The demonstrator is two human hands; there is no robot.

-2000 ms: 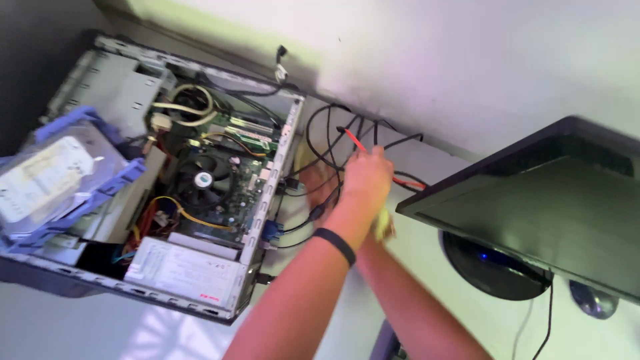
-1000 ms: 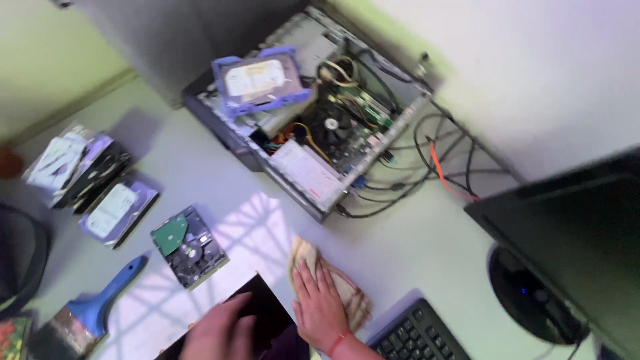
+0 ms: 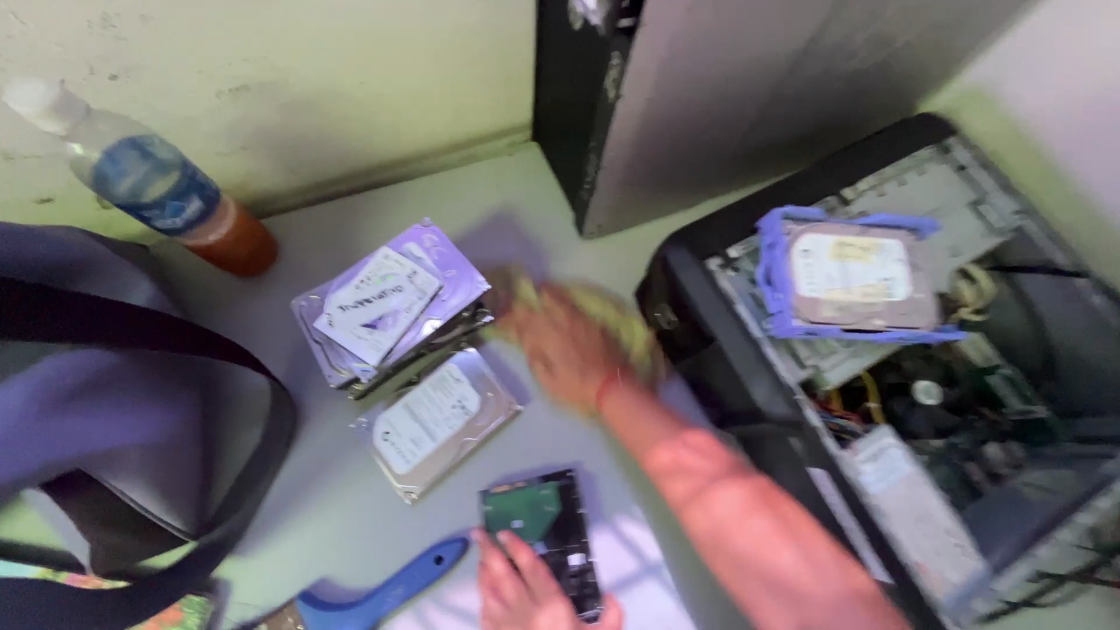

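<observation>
My right hand, blurred by motion, presses a yellowish cloth on the tabletop between the stacked hard drives and the computer case. A red thread circles that wrist. At the bottom, my left hand grips a hard drive that lies with its green circuit board facing up. Left of it are a single hard drive, label up, and a stack of hard drives with a loose label-bearing piece on top. A blue-handled brush lies near my left hand.
An opened computer case fills the right, with a hard drive in a blue caddy on it. Behind stands another dark case. A bottle with red-brown liquid leans at the wall, and a bag with a black strap lies left.
The view has swung left. My right hand and the cloth have moved from near the keyboard to beside the stacked drives. My left hand is now on the drive with the green board, which lay untouched before.
</observation>
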